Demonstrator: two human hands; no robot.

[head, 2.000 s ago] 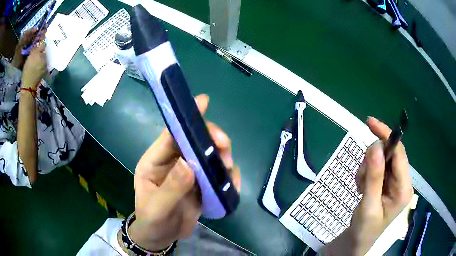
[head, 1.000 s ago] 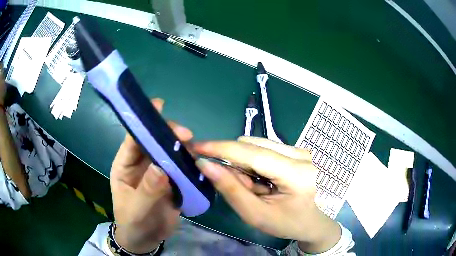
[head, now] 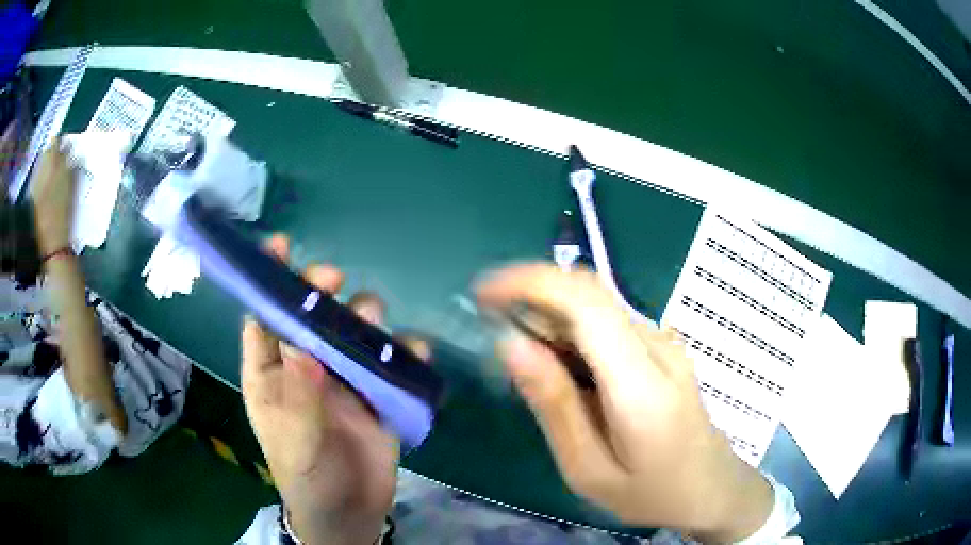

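My left hand (head: 319,426) holds a pen-shaped device (head: 309,319) with a lavender shell and a black panel bearing two small pale ovals. Its dark tip points up and left and is blurred. My right hand (head: 628,394) is just right of the device, not touching it, fingers bent around a thin dark tool (head: 554,339), mostly hidden by the fingers and blurred. A printed label sheet (head: 735,319) lies to the right of my right hand. Two more pen-shaped devices (head: 593,218) lie behind my right hand, which partly covers them.
A white rail (head: 511,122) and metal post (head: 362,48) edge the green bench. Dark thin pens (head: 410,124) lie by the post. White paper (head: 836,410) and two thin dark sticks (head: 912,410) lie at right. A whitish bottle (head: 229,176) and a neighbour's arm (head: 80,319) are at left.
My right hand first came to the device's panel, then drew back right from it. The device has tilted further toward horizontal, its tip lower. The camera view has shifted.
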